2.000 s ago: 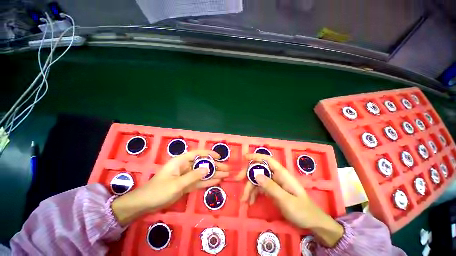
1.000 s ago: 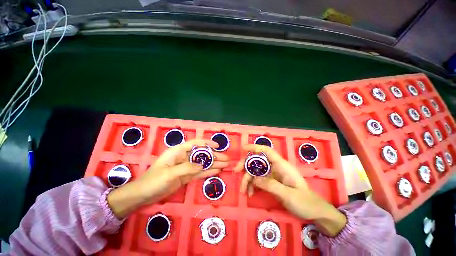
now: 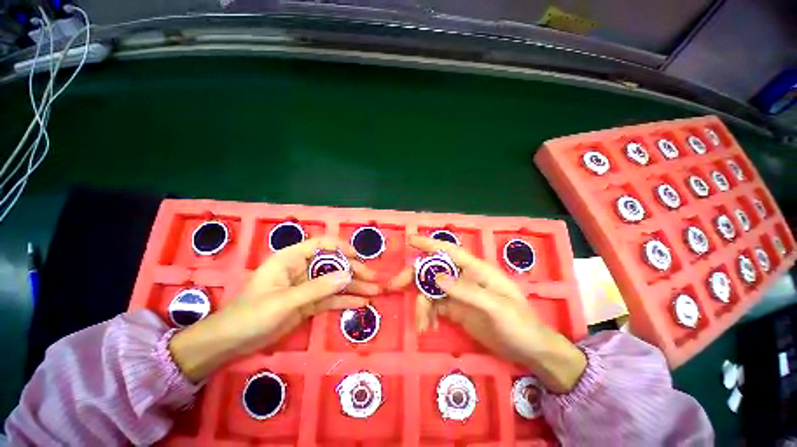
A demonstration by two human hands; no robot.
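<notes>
My left hand (image 3: 288, 292) holds a round watch module (image 3: 329, 269), screen up, with the thumb on its lit face. My right hand (image 3: 489, 310) holds a second watch module (image 3: 434, 274), its screen lit with rings and the thumb on its lower right edge. Both hands are above a red foam tray (image 3: 402, 349) with square pockets. A module with red marks on its screen (image 3: 359, 324) lies in the pocket below the hands. Several modules lie black face up, and several in the bottom row show silver-white backs. The hands hide some pockets.
A second red foam tray (image 3: 572, 166) at right holds many silver-white discs. A pale paper slip (image 3: 601, 291) lies between the trays. A black mat (image 3: 100, 253), a blue pen (image 3: 33, 278) and white cables (image 3: 39, 131) are at left. White scraps (image 3: 732, 384) lie far right.
Both held screens went from a white patch to dark multicoloured graphics, and now show rings. Both thumbs are again on the faces. The view has shifted slightly, moving the trays left in the picture.
</notes>
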